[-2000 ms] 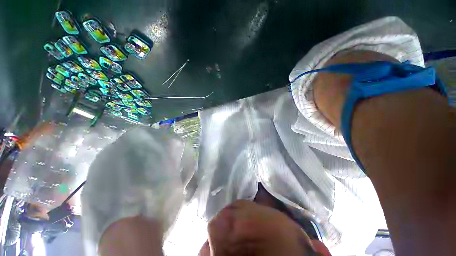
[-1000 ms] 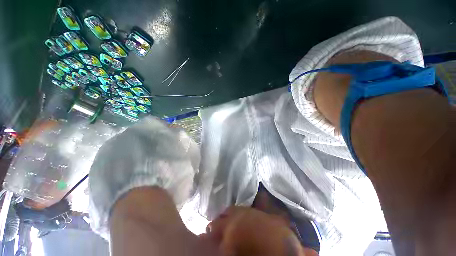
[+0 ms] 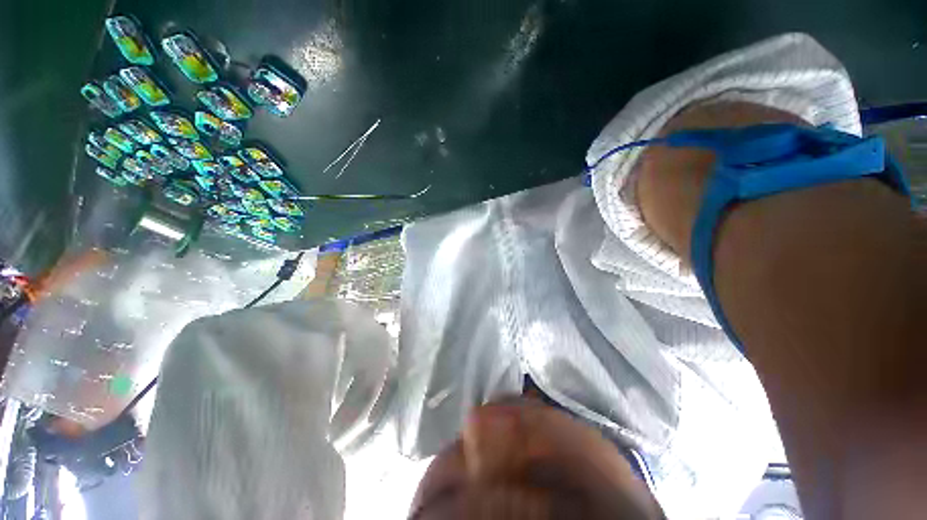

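Note:
Many small teal-edged modules (image 3: 193, 56) lie clustered on the dark green bench at the upper left. Silver tweezers (image 3: 353, 148) lie beside them with nobody holding them. A thin solder wire (image 3: 356, 196) runs right from the cluster, and a solder spool (image 3: 163, 228) stands just below it. My right hand (image 3: 854, 376) is large at the right edge, below the blue wrist strap (image 3: 803, 163); its fingers cannot be made out. Blurred skin shows at the bottom centre, probably fingers; I cannot tell whose hand. My left sleeve is at the lower left, its wrist hidden or out of frame.
The dark green bench (image 3: 457, 81) has pale worn spots. A clear printed plastic sheet or bag (image 3: 132, 305) is at the left, with another person's arm seemingly behind it. My pale striped coat (image 3: 488, 305) fills the centre. A blue bench edge strip (image 3: 361, 240) shows.
My left sleeve has dropped lower, and the left forearm that showed a second ago is out of sight. The blurred skin at the bottom centre has shifted. The right arm has hardly moved.

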